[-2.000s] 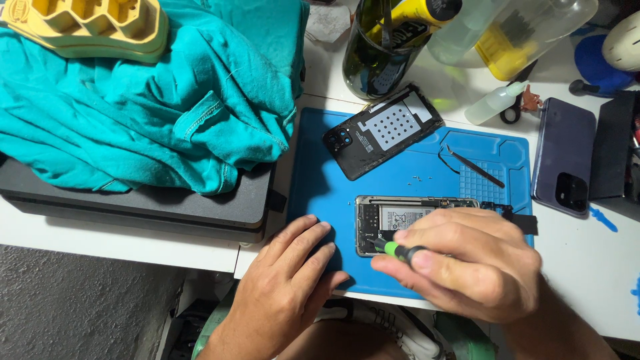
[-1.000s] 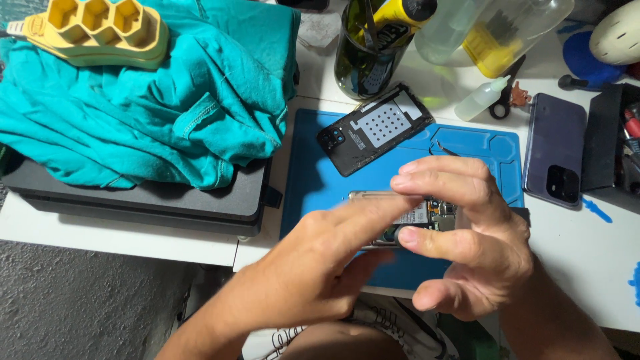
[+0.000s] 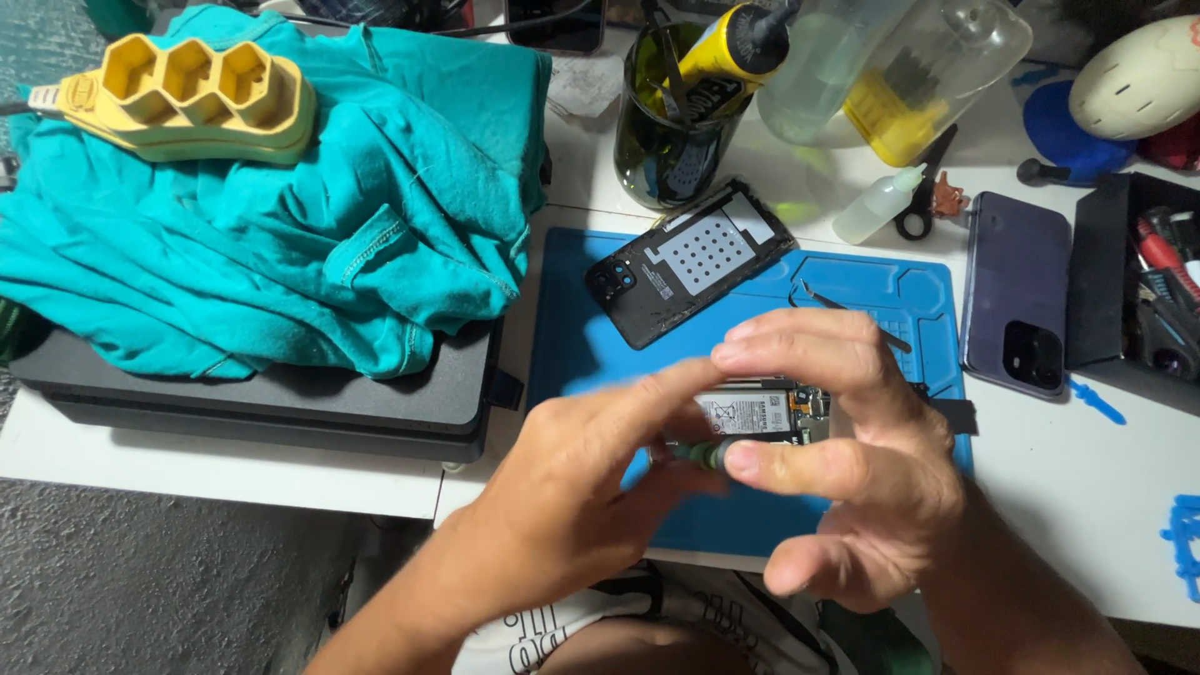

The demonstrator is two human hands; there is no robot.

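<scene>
My left hand [image 3: 591,469] and my right hand [image 3: 853,459] are raised over an opened smartphone [image 3: 750,411], whose battery and board show between them. A small screwdriver [image 3: 698,454] with a green and dark handle lies between the hands; its tip is hidden. Its handle end meets a fingertip of my right hand, while the left fingers are blurred around its other end, so which hand holds it is unclear. Behind them a detached phone back cover [image 3: 692,262] rests inner side up on the blue repair mat [image 3: 581,366], and tweezers [image 3: 853,314] lie at the right.
Left, a teal cloth [image 3: 422,187] and yellow power socket [image 3: 197,98] sit on a dark flat device [image 3: 375,403]. Behind the mat are a glass jar [image 3: 670,141] with a glue tube and a small bottle [image 3: 877,206]. A purple phone [image 3: 1015,291] and a black tool box [image 3: 1125,272] stand right.
Two seconds ago my right hand held the screwdriver down on the opened phone and my left hand rested at the mat's edge. Both hands have since lifted and come together over the phone.
</scene>
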